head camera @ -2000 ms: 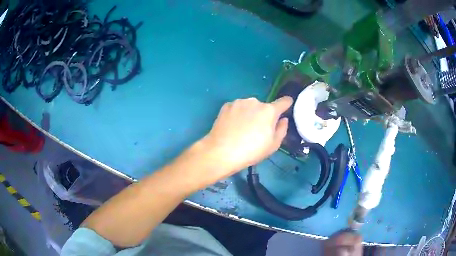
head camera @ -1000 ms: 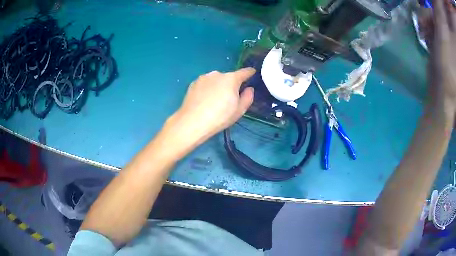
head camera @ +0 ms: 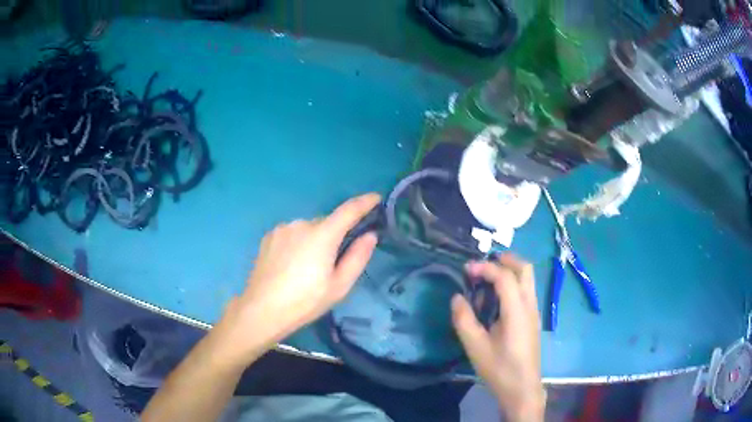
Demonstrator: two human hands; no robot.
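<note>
The black headband (head camera: 396,372) is an open hoop at the bench's front edge, somewhat blurred. My left hand (head camera: 309,268) grips its left end between thumb and fingers. My right hand (head camera: 503,321) grips its right end. A thin grey-black crescent (head camera: 406,191) shows at the left end, just left of the white pad (head camera: 495,185) under the press ram. Another thin curved piece shows inside the hoop near my right hand. The green hand press (head camera: 528,91) stands behind, its cloth-wrapped lever (head camera: 614,189) to the right.
A tangled pile of black crescents (head camera: 107,157) lies at the left of the teal bench (head camera: 272,140). Blue-handled pliers (head camera: 569,264) lie right of my right hand. A black headband (head camera: 468,25) is beyond the bench. A small white fan (head camera: 730,375) is at the right edge.
My right hand has come from the lever side at the far right to the headband. My left hand has left the press and holds the headband, now shifted and turned towards me.
</note>
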